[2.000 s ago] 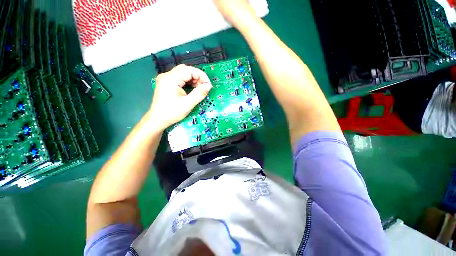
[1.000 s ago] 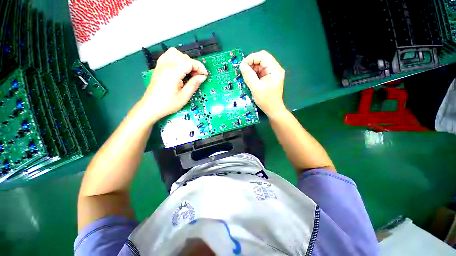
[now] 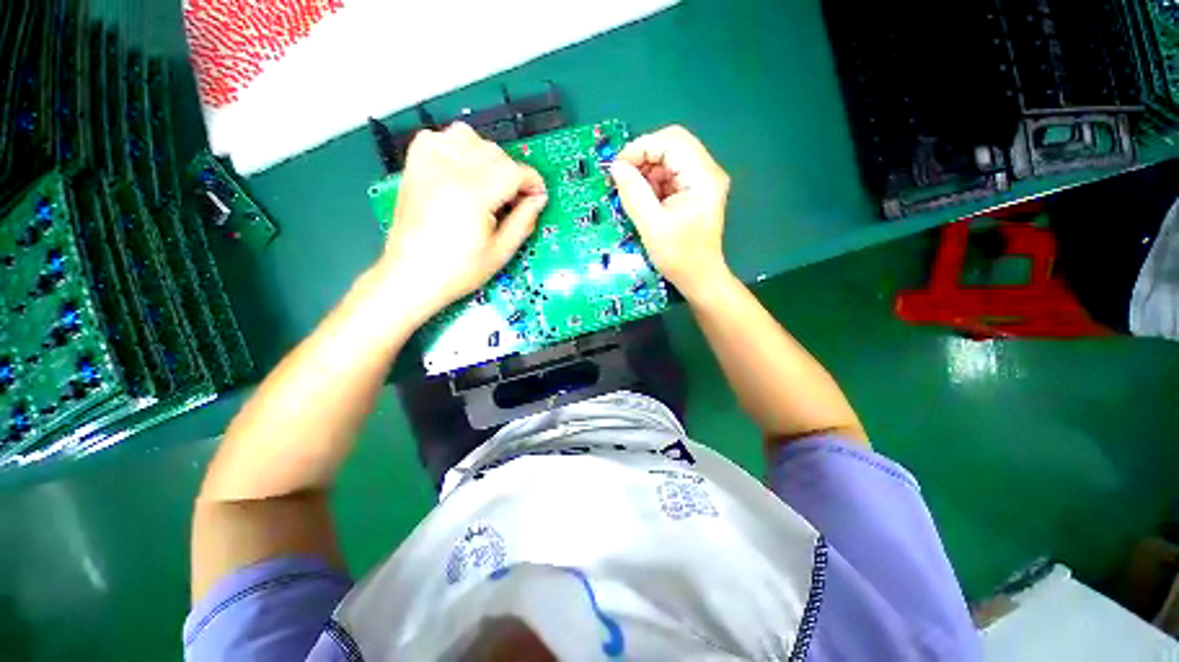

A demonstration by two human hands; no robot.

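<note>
A green circuit board panel (image 3: pixel 565 268) with blue and black parts lies on a black board holder (image 3: pixel 543 382) at the bench edge. The holder's slotted end is near me and its pronged bar is at the far side. My left hand (image 3: pixel 466 207) is over the board's left part, fingertips and thumb pinched close together. My right hand (image 3: pixel 672 201) is at the board's upper right edge, thumb and index finger pinched over the board. Whether a small part is in either pinch is too small to tell.
A white component sheet (image 3: pixel 427 52) with red parts lies beyond the board. Stacked boards (image 3: pixel 116 298) lean at left, with a small separate board (image 3: pixel 233 198) beside them. Black spare holders (image 3: pixel 983 104) stand at right. A red stool (image 3: pixel 996 278) is below the bench; a person's sleeve shows at the right rim.
My right hand has come back from the white sheet to the board's right edge. My left hand stays over the board, its fingers slightly shifted. The view has shifted a little.
</note>
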